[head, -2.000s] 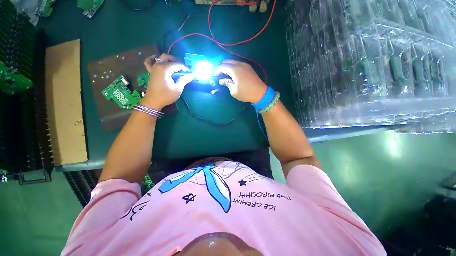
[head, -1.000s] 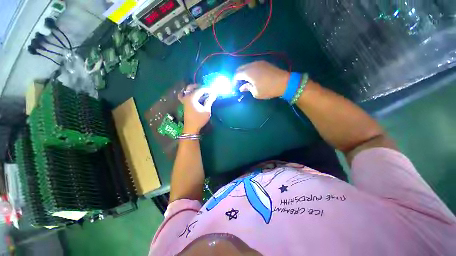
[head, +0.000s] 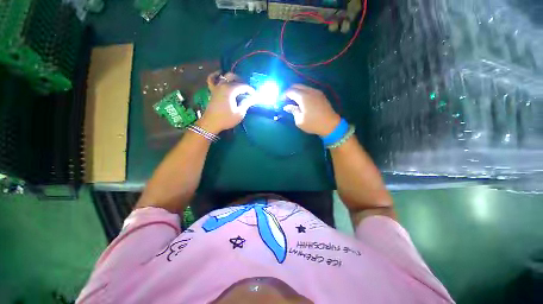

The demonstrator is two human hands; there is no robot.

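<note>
A lit circuit board (head: 268, 94) glows bright white-blue above the dark green mat, and the glare hides most of its surface. My left hand (head: 226, 105) grips its left side, with fingertips washed out by the light. My right hand (head: 311, 110) is at its right side, fingers closed at the edge; the exact contact is hidden by glare. A red lead (head: 245, 55) loops behind the board near my left hand. A green circuit board (head: 172, 110) lies on the brown pad (head: 156, 132), left of my left wrist.
Clear blister trays (head: 440, 101) are stacked high at the right. A tan cardboard strip (head: 109, 113) lies left of the pad. A black board rack (head: 56, 119) stands at far left. An instrument (head: 300, 12) is at the back. The bench's front edge (head: 137, 186) runs before my body.
The view swung left over the rack and power supply, then back. Both hands stay at the lit board, which remains lit throughout.
</note>
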